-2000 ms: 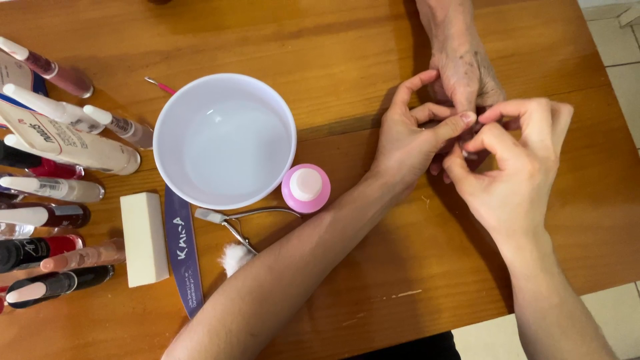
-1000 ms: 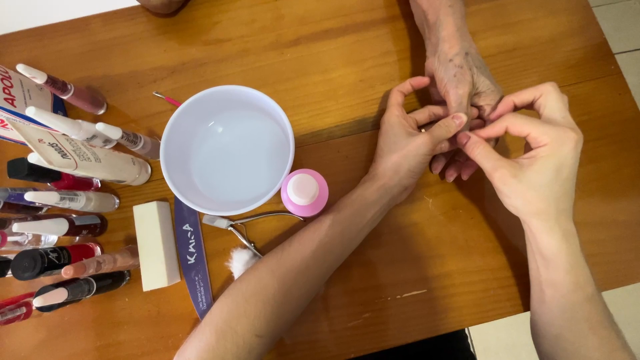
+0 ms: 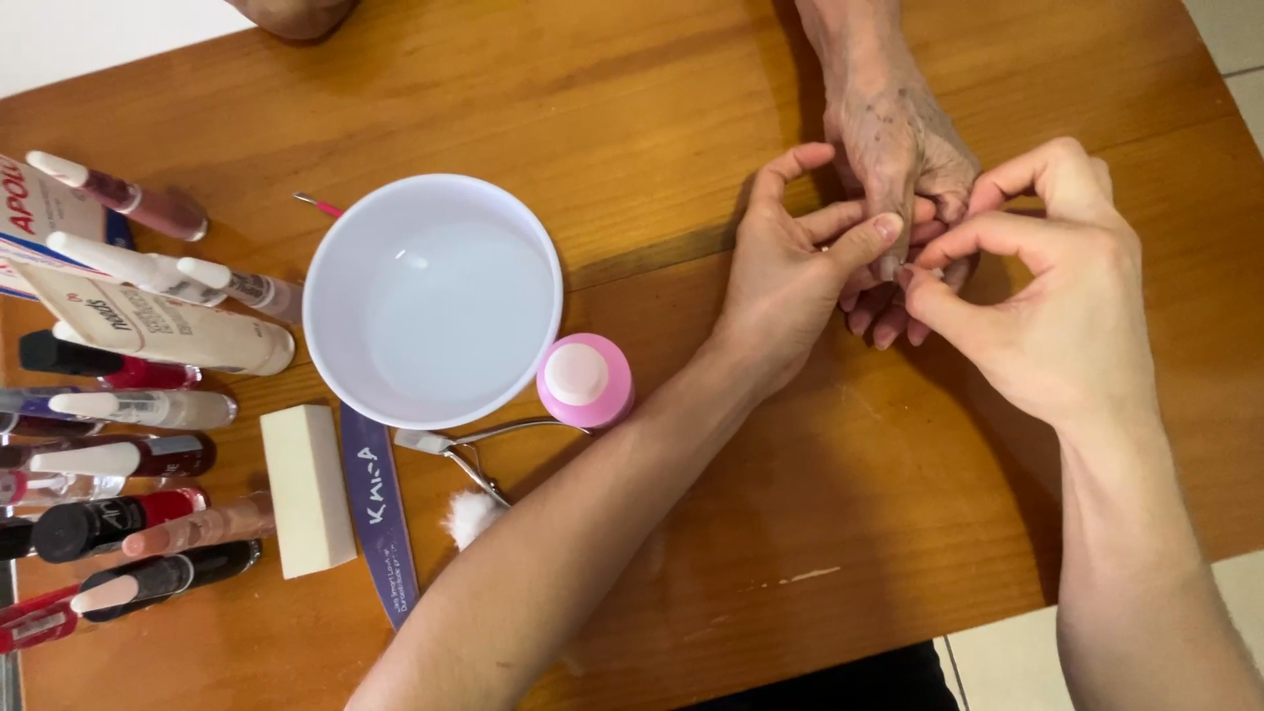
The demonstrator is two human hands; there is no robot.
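Observation:
Another person's hand [image 3: 894, 148] reaches down from the top of the view, its thumb extended over its curled fingers. My left hand [image 3: 805, 237] grips that thumb near its tip, between my thumb and fingers. Close by on the right, my right hand [image 3: 1047, 281] has its thumb and forefinger brought together at the person's thumbnail; a small whitish bit shows there, too small to name. Left of my hands stand a white plastic bowl [image 3: 341, 380] of clear liquid and a pink bottle with a pale cap [image 3: 577, 373]. Metal cuticle nippers [image 3: 513, 428] lie partly beneath my left forearm.
White cotton [image 3: 472, 518], a dark nail file [image 3: 375, 494] and a white buffer block [image 3: 306, 494] lie below the bowl. Several nail polish bottles [image 3: 148, 459] and a cream tube [image 3: 188, 321] crowd the left side. A red-handled tool [image 3: 324, 205] touches the bowl. Another body part shows at the top left.
My right hand's fingers have shifted slightly around the person's thumb tip. My left hand keeps hold of the thumb. The view has shifted somewhat, showing more of the left side.

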